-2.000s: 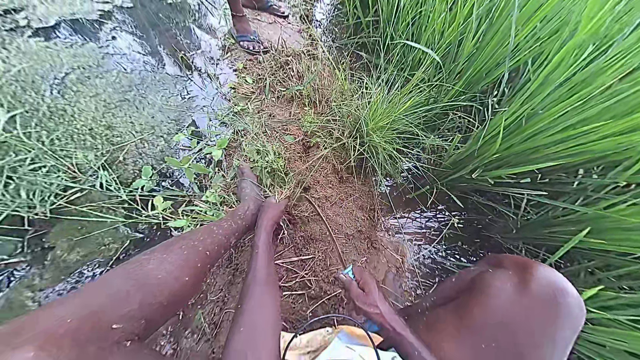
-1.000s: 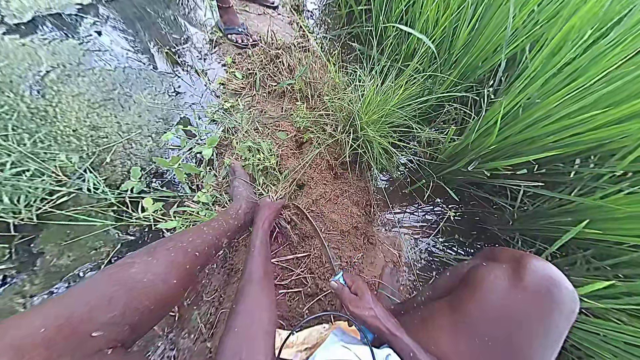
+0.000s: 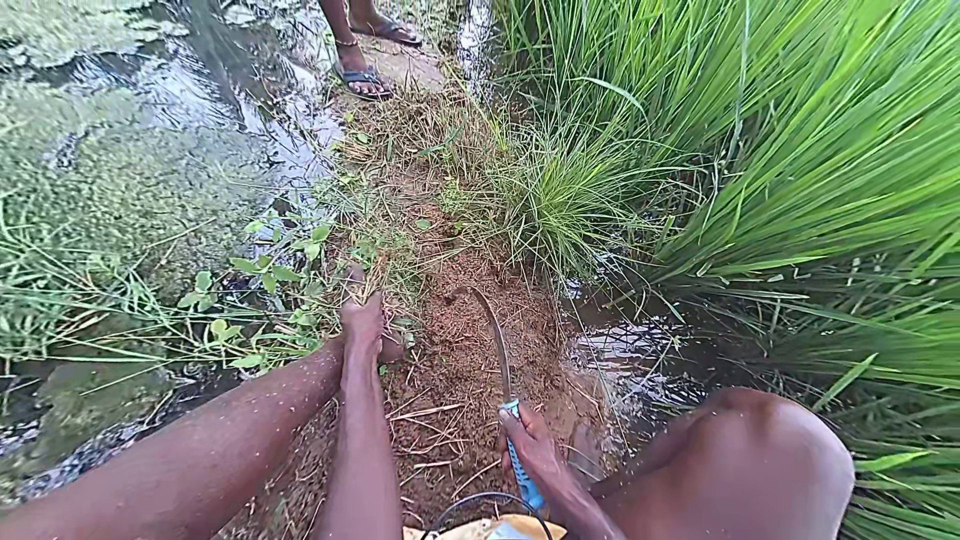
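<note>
My right hand (image 3: 534,442) is closed round the blue handle of a sickle (image 3: 498,337). Its curved metal blade points away from me over the bare brown soil of the bund, with the tip bent to the left. My left hand (image 3: 363,319) is at the bund's left side, beside my left foot, among cut grass (image 3: 382,281). Grass stems show at its fingers, which are partly hidden, so its grip cannot be made out. A tuft of green grass (image 3: 559,202) grows beyond the blade on the right.
Water with floating green weed (image 3: 150,187) borders the bund on the left. Tall green rice-like plants (image 3: 810,187) stand in water on the right. Another person's feet in sandals (image 3: 365,81) are on the path ahead. A dark cord or loop (image 3: 487,496) lies by my lap.
The sickle has come into fuller view, its blade now more upright in the picture and clear of my left hand. My left hand stays near my left foot.
</note>
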